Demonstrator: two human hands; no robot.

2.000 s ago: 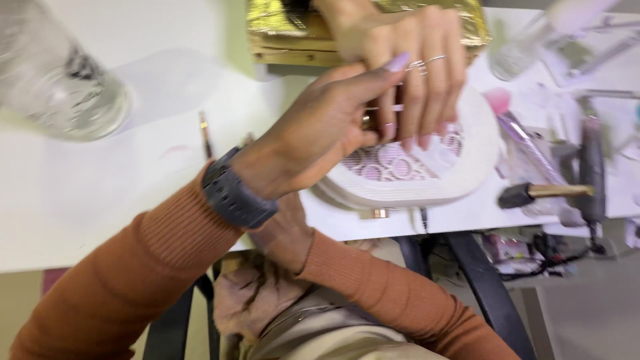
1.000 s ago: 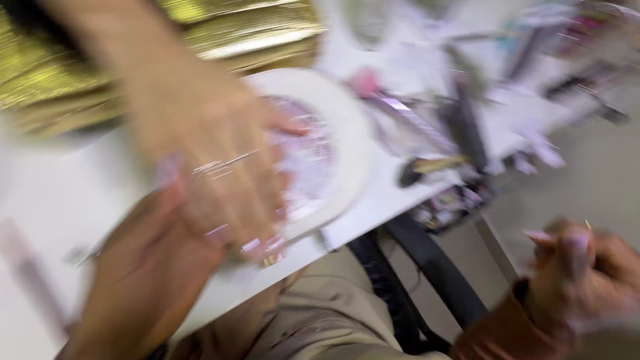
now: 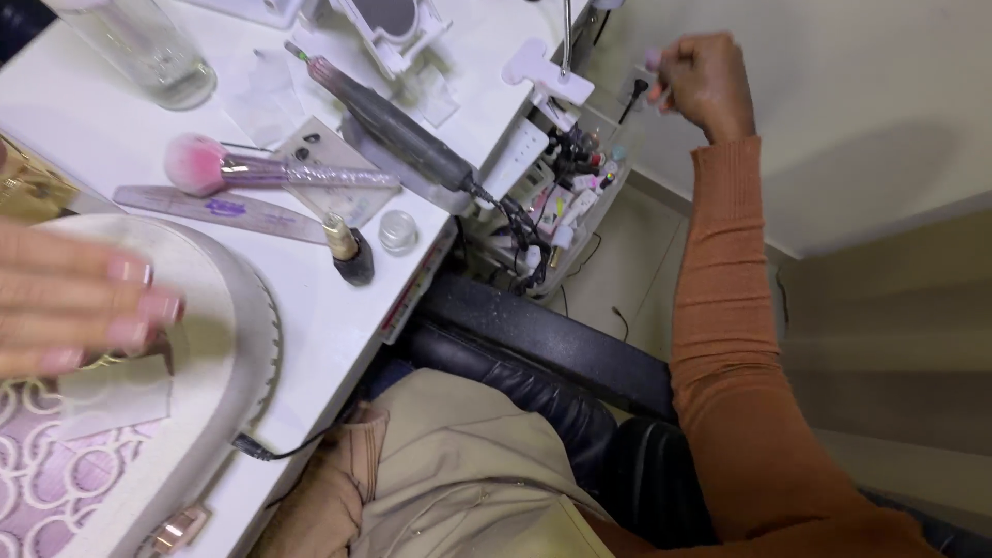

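My right hand (image 3: 705, 89) is raised at the upper right, fingers curled and slightly blurred, with nothing plainly seen in it. My left hand is not plainly visible. Another person's fingers (image 3: 77, 302), with glossy pinkish nails, reach in from the left over a white oval dust-collector unit (image 3: 232, 341) with a ring-patterned top. Past it on the desk lie a nail file (image 3: 225, 209), a pink-tipped brush (image 3: 302, 174) and a dark electric nail drill (image 3: 403, 132). Near the desk edge are a dark nail polish bottle (image 3: 353, 260) and a small clear jar (image 3: 397, 232).
A clear glass vessel (image 3: 167, 70) stands at the upper left, and gold material (image 3: 31, 182) lies below it. An open bin (image 3: 573, 209) of bottles and cables is beside the desk. A black armrest (image 3: 542, 341) lies between desk and right arm; a cable (image 3: 302, 446) crosses the desk edge.
My right hand has moved away from my lap, out to the right. My left hand, earlier touching the other person's hand, no longer shows plainly. The view has swung right.
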